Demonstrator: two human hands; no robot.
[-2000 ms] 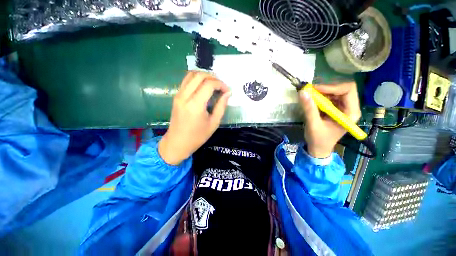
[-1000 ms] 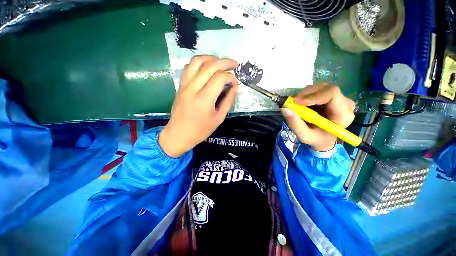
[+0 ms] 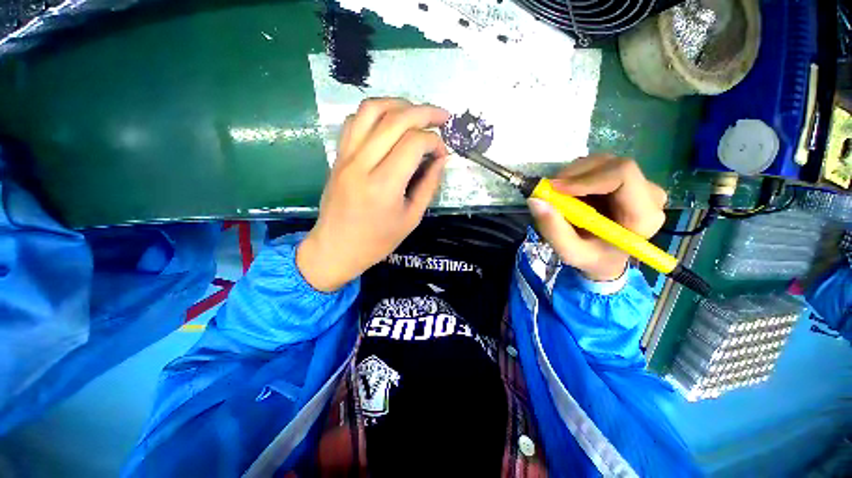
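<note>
The round circuit board (image 3: 472,133), a small black disc with shiny pads, lies on the white sheet (image 3: 545,107). My right hand (image 3: 598,213) holds the yellow soldering iron (image 3: 603,227) like a pen. Its metal tip points up and left and meets the disc's lower left edge. My left hand (image 3: 374,191) is at the disc's left edge, thumb and index fingertips close together beside the iron tip. Whether they pinch a small part or the disc's edge is too small to tell.
A perforated white strip (image 3: 486,23), a dark ragged strip (image 3: 347,47) and a fan guard (image 3: 598,11) are at the top. A pale tub with silvery filling (image 3: 645,56) and a blue box (image 3: 789,89) stand at right. A block of small parts (image 3: 738,350) is lower right.
Since two seconds ago, my left hand has come to the disc's left edge and the iron tip has moved down and left onto the disc. Little has changed in the last second.
</note>
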